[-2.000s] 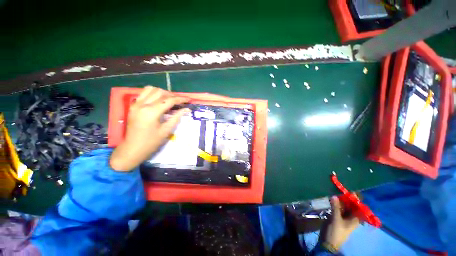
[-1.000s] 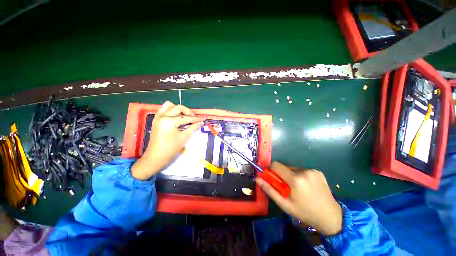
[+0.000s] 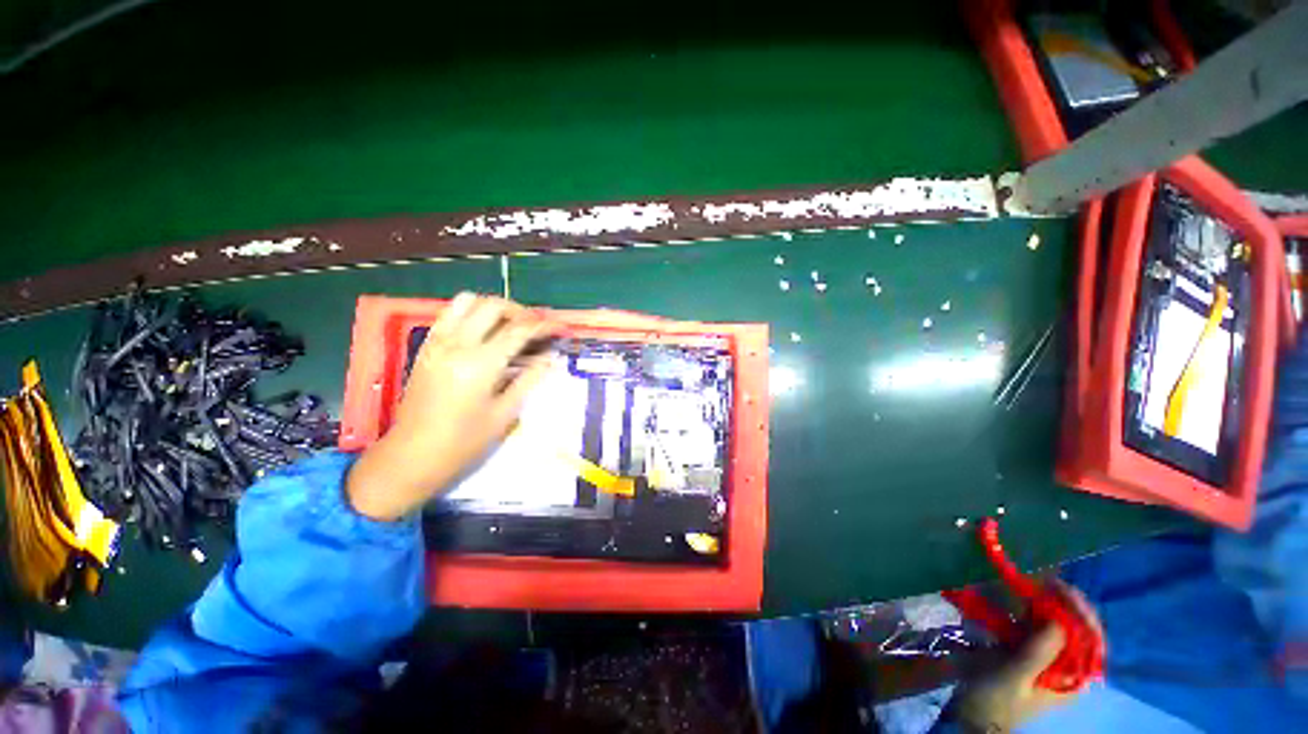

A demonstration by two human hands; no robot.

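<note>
An open-backed tablet [image 3: 574, 534] lies in a red foam tray [image 3: 603, 585] in front of me. Its white battery [image 3: 538, 445], boards and an orange flex strip [image 3: 605, 478] show. My left hand [image 3: 456, 402] is over the tablet's upper left, fingertips bent down at its upper edge. Whether they pinch a small part is hidden. My right hand [image 3: 1030, 671] is low at the right, by the bench edge, blurred and partly dark. Its fingers are around a red-handled tool [image 3: 1073, 645]; the tool's shape is unclear.
A heap of black flex cables [image 3: 187, 416] and orange flex cables [image 3: 50, 488] lie left. Dark tweezers [image 3: 1024, 366] lie right, near more red trays with tablets [image 3: 1183, 337]. A metal post [image 3: 1162, 115] slants at upper right. White scraps line a brown strip [image 3: 359, 241].
A second ago my right hand held a red-handled screwdriver with its shaft over the tablet; it has moved down and right to the bench edge. My left hand has stayed over the tablet's upper left.
</note>
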